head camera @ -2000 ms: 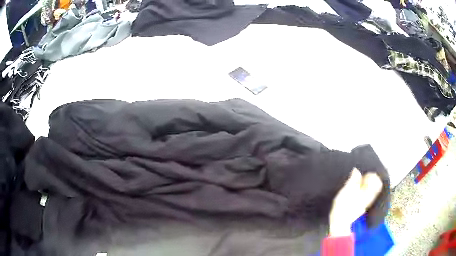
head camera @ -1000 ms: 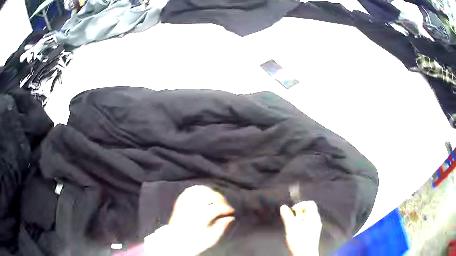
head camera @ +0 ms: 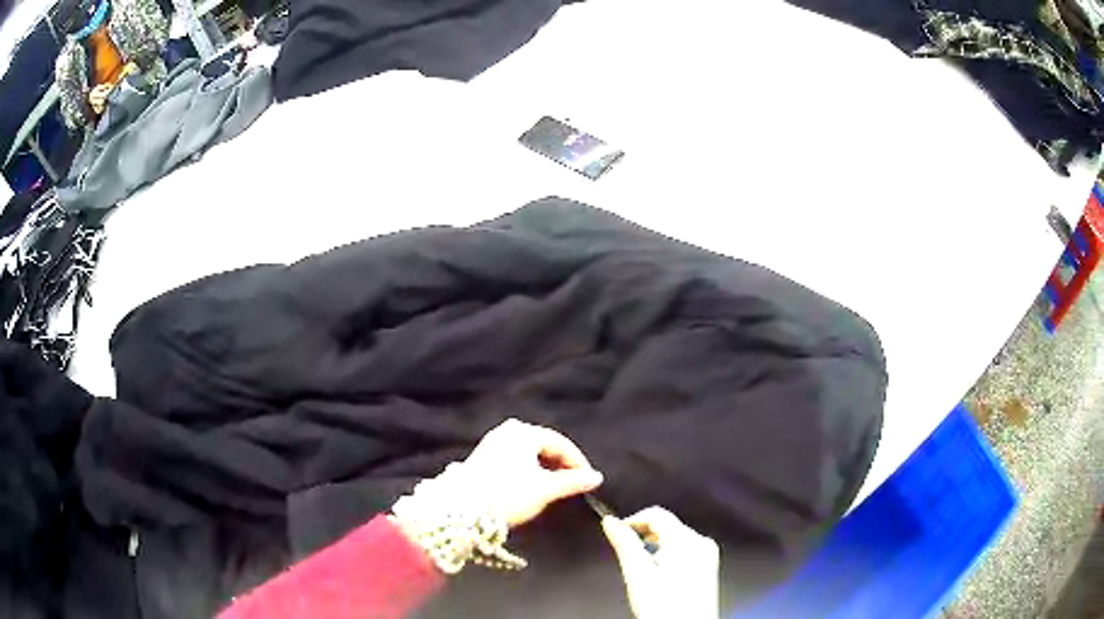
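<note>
A large black coat [head camera: 484,327] lies creased across the near part of the white table [head camera: 400,157]. My left hand [head camera: 527,472], with a beaded bracelet and red sleeve, is over the coat's near part, its thumb and finger pinched together. My right hand [head camera: 666,562] is just right of it and lower, fingers curled around a small dark metallic tool [head camera: 602,508], perhaps thread snips, whose thin tip points toward my left fingertips. Whether my left fingers pinch cloth or a thread is too small to tell.
A phone-like dark rectangle [head camera: 571,146] lies beyond the coat. Dark garments [head camera: 387,36] and a grey garment [head camera: 170,133] lie at the far side. A black pile [head camera: 36,447] is at left. A blue bin [head camera: 920,520] and red stool [head camera: 1077,266] are at right. A person [head camera: 107,61] is far left.
My right hand has come from the coat's right end to beside my left hand, which has entered the view. Since one second ago both hands have drawn close together, and the thin tool tip shows between them.
</note>
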